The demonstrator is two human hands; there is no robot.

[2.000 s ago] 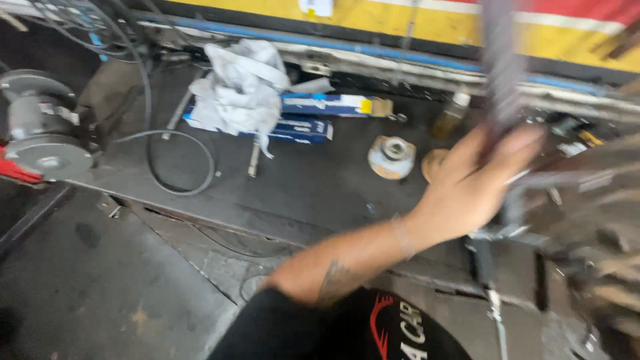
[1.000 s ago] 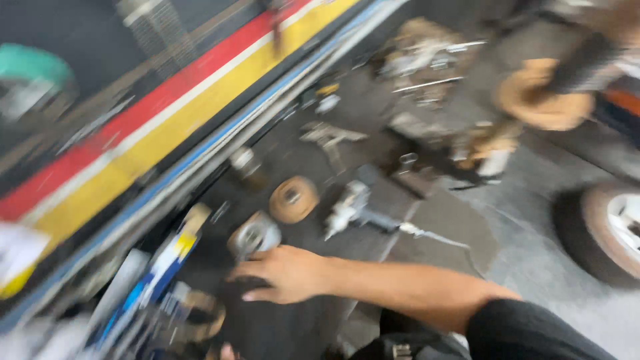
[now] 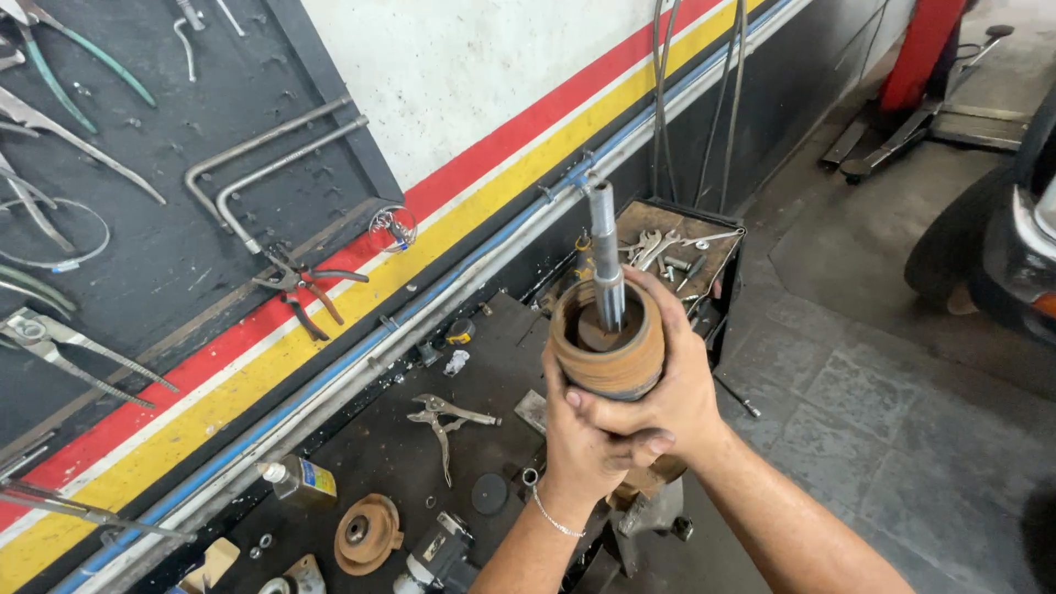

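Observation:
A rusty cylindrical metal pulley (image 3: pixel 615 363) with a splined steel shaft (image 3: pixel 607 256) standing up in its hollow is held between both hands, above the bench's right part. My left hand (image 3: pixel 577 437) grips it from the left and below. My right hand (image 3: pixel 681 388) wraps its right side, fingers crossing the front over the left hand. Locking pliers (image 3: pixel 445 425) lie on the dark bench to the left. Nearer are a round rusty metal disc (image 3: pixel 368 535), a black round cap (image 3: pixel 489 493) and an impact wrench (image 3: pixel 437 554). Part of a bench vise (image 3: pixel 652 516) shows beneath the hands.
A plastic bottle (image 3: pixel 305 483) stands by the wall edge. Wrenches lie on a tool cart (image 3: pixel 726 235) beyond the hands. Pliers (image 3: pixel 301 289) hang on the wall panel. A vehicle tyre (image 3: pixel 961 231) and a red lift post (image 3: pixel 920 58) are at right.
The pulley with the shaft is now held in both hands; one second ago one hand reached over the bench by the metal parts. The view has swung a lot.

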